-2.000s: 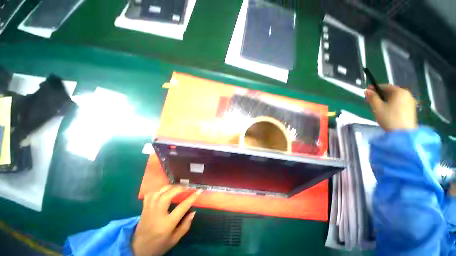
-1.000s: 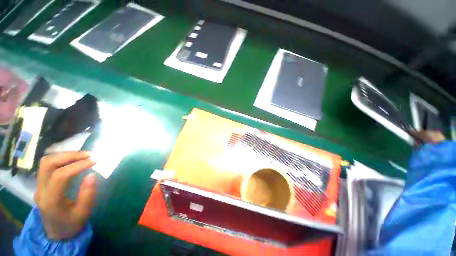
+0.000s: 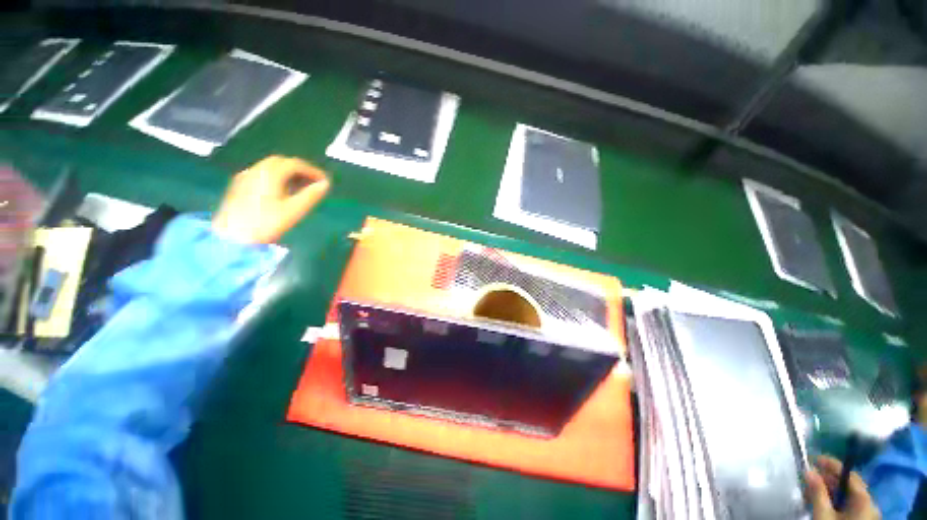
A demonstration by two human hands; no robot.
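A dark tablet housing (image 3: 478, 374) leans upright above the orange-red mat (image 3: 407, 437), against a brown cardboard core (image 3: 508, 307); neither hand touches it. My left hand (image 3: 269, 198) is over the near edge of the green belt, fingers loosely curled, with nothing visible in it. My right hand (image 3: 842, 496) is cut off by the bottom edge and blurred. It holds a slim dark tool, seemingly the tweezers (image 3: 847, 469), beside the lower right corner of the stack of housings (image 3: 737, 401). The stack is layered with white sheets.
The green belt (image 3: 651, 203) carries several housings on white sheets. Black cloth (image 3: 127, 239) and a yellow item with a small device (image 3: 59, 279) lie at left. A patterned sheet (image 3: 539, 284) lies behind the core. Another person's blue sleeve (image 3: 900, 469) shows at right.
My left hand has moved up and right to the belt. My right hand has let go of the tilted housing at the belt and come down beside the stack. That housing's belt spot is now bare.
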